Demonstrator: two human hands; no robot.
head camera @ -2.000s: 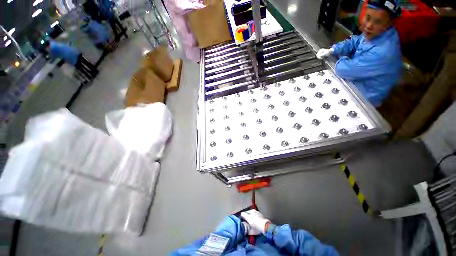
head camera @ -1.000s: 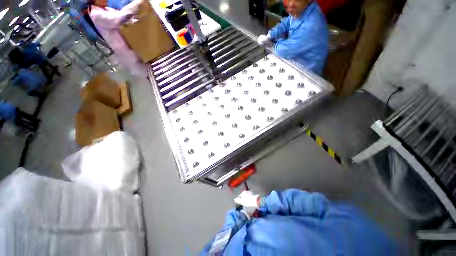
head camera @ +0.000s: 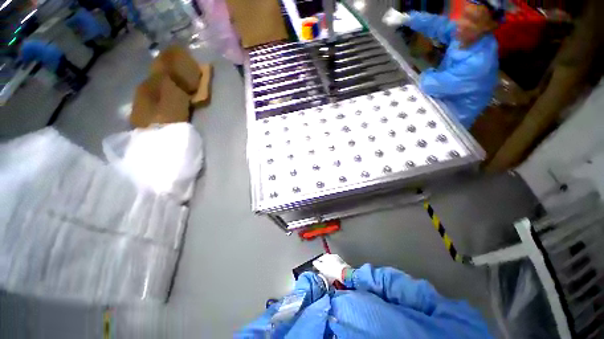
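Observation:
The orange-red broom head (head camera: pixel 320 230) is on the grey floor by the near end of the ball transfer table (head camera: pixel 354 142). Its thin red handle runs back to my white-gloved right hand (head camera: pixel 333 266), which is closed around it. My left hand (head camera: pixel 324 281), also in a white glove, is mostly hidden behind the right hand and sleeve; its grip cannot be made out. The black dustpan (head camera: pixel 305 267) shows just left of the hands, partly covered by my left sleeve.
Roller conveyor (head camera: pixel 285 76) adjoins the table's far side. A person in blue (head camera: pixel 463 66) stands at its right. Wrapped white packing material (head camera: pixel 99 215) and brown cartons (head camera: pixel 162 96) lie left. Yellow-black tape (head camera: pixel 440 230) and a small roller stand (head camera: pixel 530 245) are right.
The view has turned back after swinging right. The black dustpan shows more clearly beside my hands. The broom head is still near the table's near edge. The person in blue has raised an arm.

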